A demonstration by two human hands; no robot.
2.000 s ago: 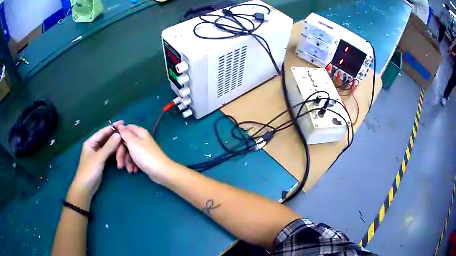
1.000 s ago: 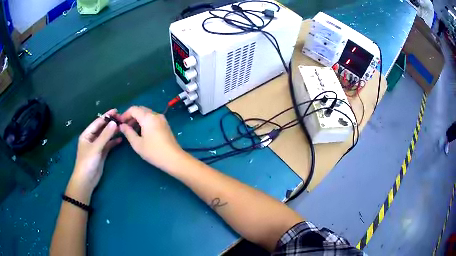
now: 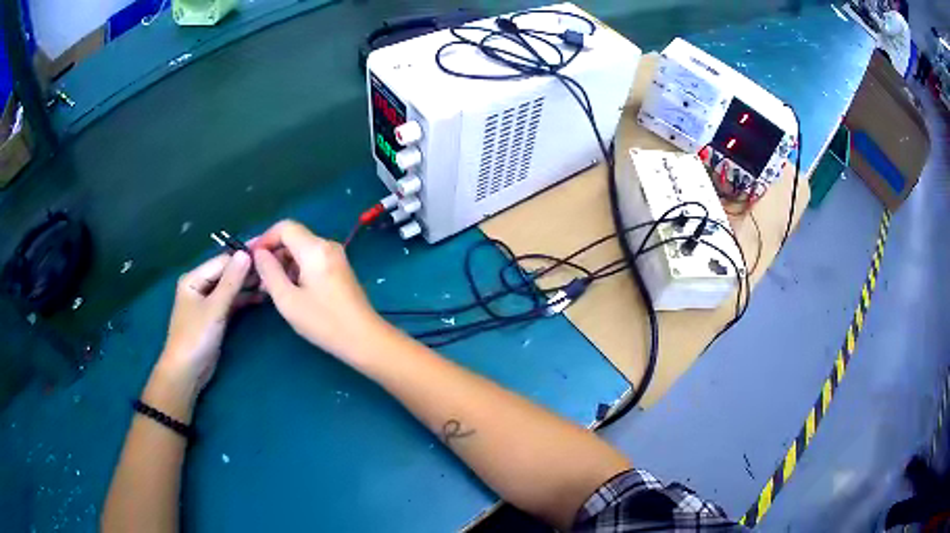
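Observation:
My left hand (image 3: pixel 214 302) and my right hand (image 3: pixel 304 273) meet over the bench at the left. Between their fingertips are small black plugs (image 3: pixel 231 245) with two thin silver tips pointing up and left. Both hands seem to pinch them; the fingers hide most of the grips. Black test cables (image 3: pixel 417 314) run from behind my right forearm to a tangle and on to the cream test box (image 3: pixel 682 234).
A DC bench power supply (image 3: pixel 500 125) with a red lead (image 3: pixel 372 213) stands ahead. A dual-display meter (image 3: pixel 719 109) stands behind the test box on a cardboard mat (image 3: pixel 594 323). Black headphones (image 3: pixel 47 260) lie at far left. Yellow-black tape (image 3: pixel 833 375) marks the floor. A person (image 3: pixel 894 36) shows top right.
The two silver tips now show clearly above my fingertips. My hands stay close together, with the fingers shifted around the plugs. The view has shifted slightly.

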